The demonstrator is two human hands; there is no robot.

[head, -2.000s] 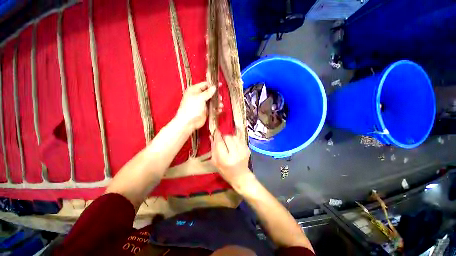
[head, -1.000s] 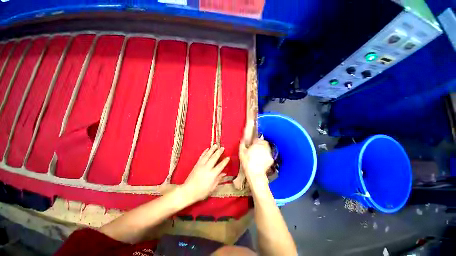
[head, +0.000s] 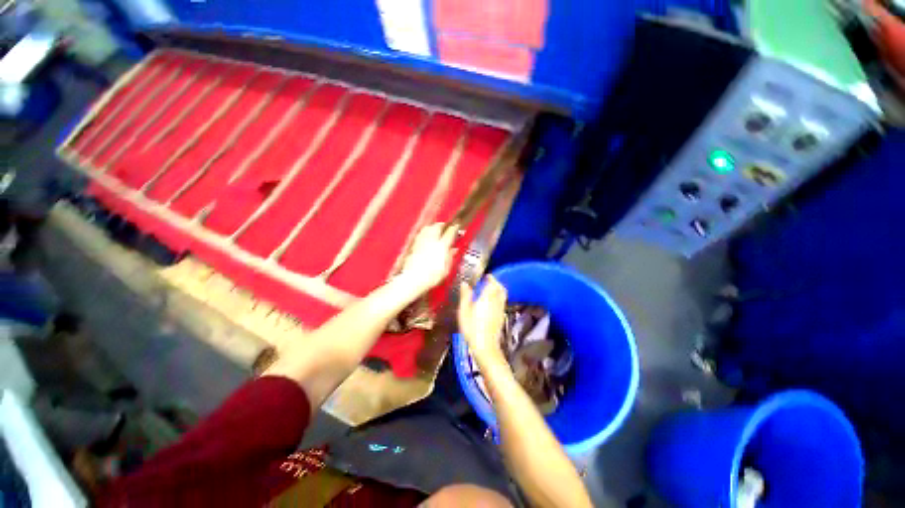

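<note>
The waste skeleton (head: 295,277), thin tan strips with a border, lies on the red base sheet (head: 327,144) on the press bed. Its right border strip looks lifted or tilted near my hands. My left hand (head: 432,256) is at the lower right end of the skeleton, its fingers closed around the strip edge. My right hand (head: 483,315) is just right of it, off the bed's right edge and over the near rim of a blue bucket (head: 607,347). Its fingers are curled and blurred; whether they hold a strip cannot be told.
Scraps lie in the near bucket. A second blue bucket (head: 806,437) stands at lower right. The blue press beam (head: 327,30) runs behind the bed. A control panel (head: 724,164) with a lit green button is at upper right. A yellow-brown board edge (head: 375,395) runs along the front.
The view has turned and tilted, showing more of the bed and panel. My left hand has moved from lying flat on the web to the right edge. My right hand has moved out beyond it.
</note>
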